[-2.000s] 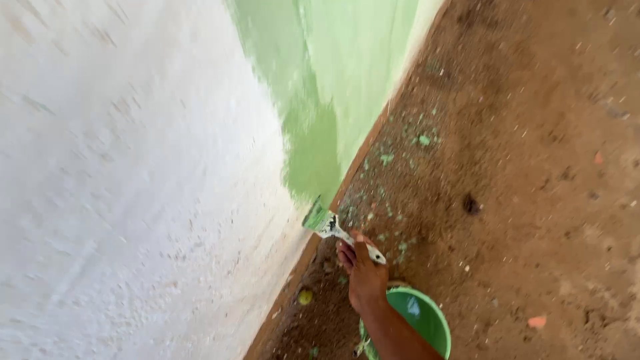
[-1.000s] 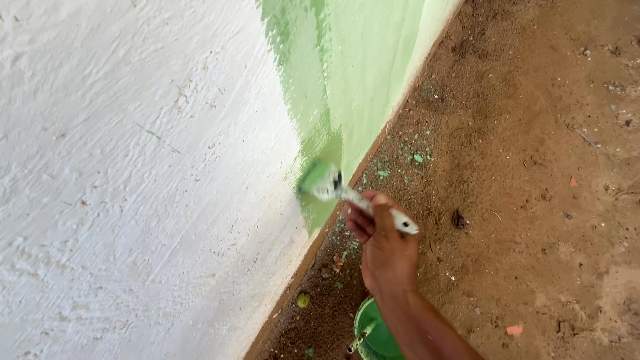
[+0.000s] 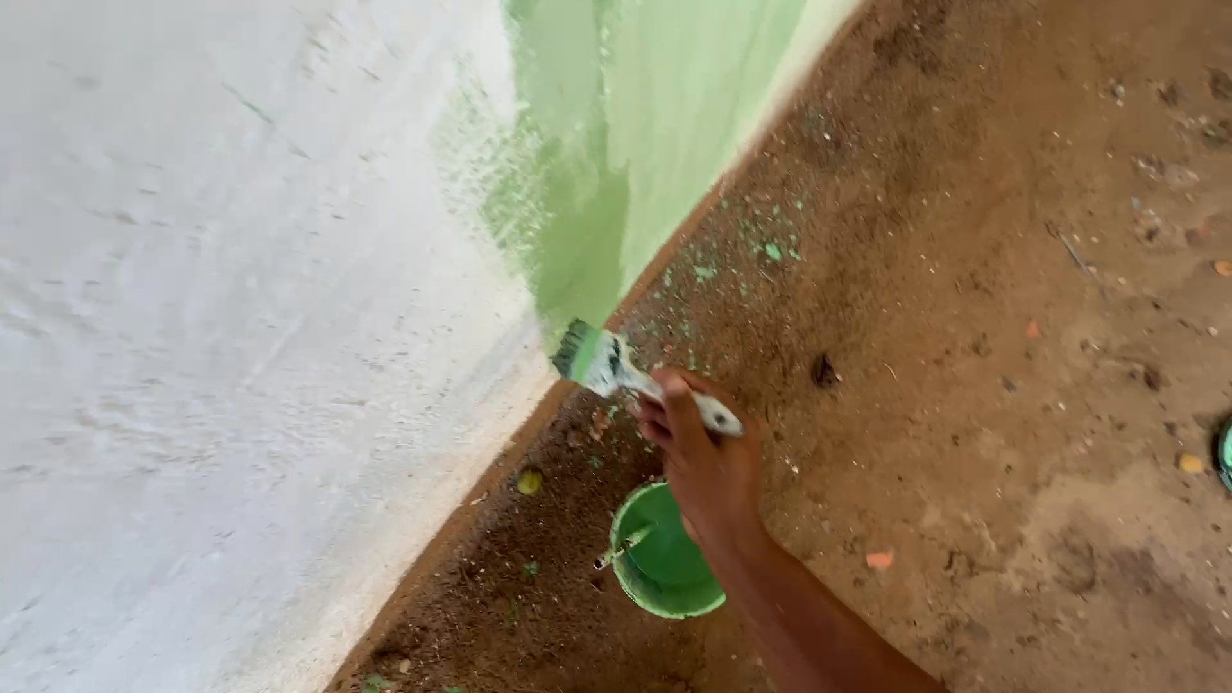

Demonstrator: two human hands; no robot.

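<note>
A paintbrush point(image 3: 608, 364) with a white handle and green-coated bristles is gripped in my right hand point(image 3: 707, 452). Its bristles are at the foot of the wall, by the lower end of the green paint point(image 3: 582, 236); whether they touch the wall I cannot tell. White wall surface point(image 3: 260, 289) lies left of the green. Under my right wrist stands a round container point(image 3: 664, 553) of green paint, partly hidden by my forearm, with a paint-smeared stick or handle at its left rim. My left hand is out of the frame.
Brown dirt ground point(image 3: 962, 385) runs along the base of the wall, speckled with green paint drops point(image 3: 773, 252). A small yellowish round object point(image 3: 529, 481) lies near the wall. Part of a green-rimmed object point(image 3: 1225, 450) shows at the right edge.
Since a second ago, the brush has moved down from the green painted area to the wall's bottom edge, still in my right hand. More green marks show on the white at the paint's left edge.
</note>
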